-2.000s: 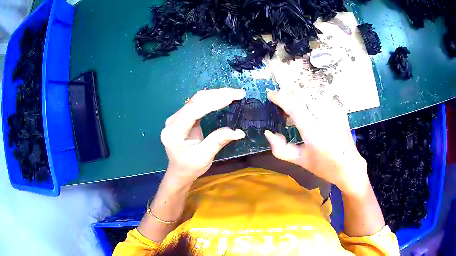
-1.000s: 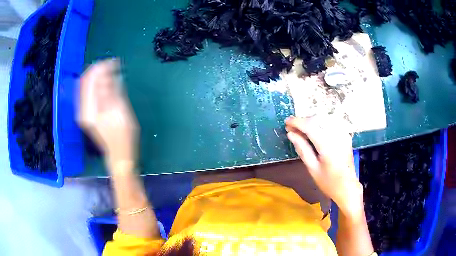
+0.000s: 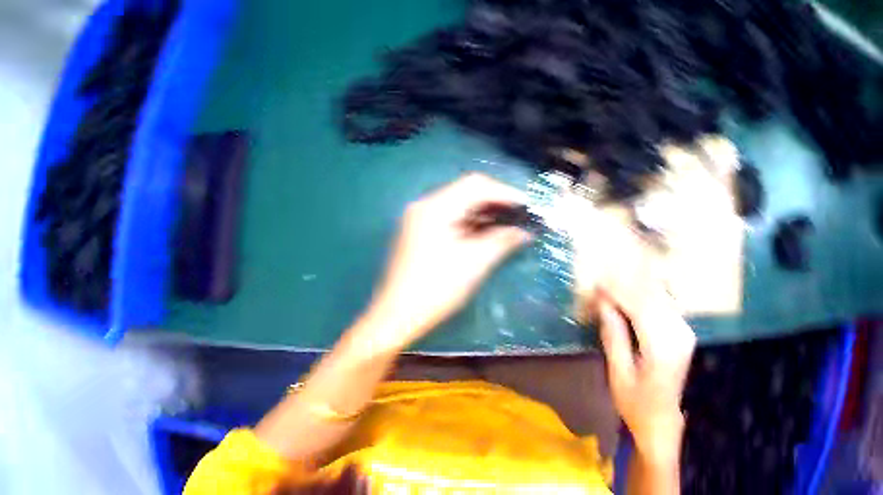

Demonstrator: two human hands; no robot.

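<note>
The picture is blurred. My left hand (image 3: 441, 256) is over the green table, with a small dark piece (image 3: 499, 217), apparently a pleated petal piece, between thumb and fingers. My right hand (image 3: 647, 338) is at the near left edge of the tan cardboard glue board (image 3: 718, 276), fingers bent down; blur hides whether it holds anything. White glue smears (image 3: 554, 227) show between my hands. The loose pile of black petal pieces (image 3: 581, 87) lies at the far side and over part of the cardboard.
A blue bin (image 3: 145, 193) with black pieces stands at the left, a dark flat case (image 3: 211, 218) beside it. Another blue bin (image 3: 808, 464) with black pieces is below the table edge at the right. A small black clump (image 3: 794, 242) lies right of the cardboard.
My left hand went from the black piece to the left bin side, then back to the middle with a dark piece. My right hand moved to the cardboard's near left edge. The view shifted.
</note>
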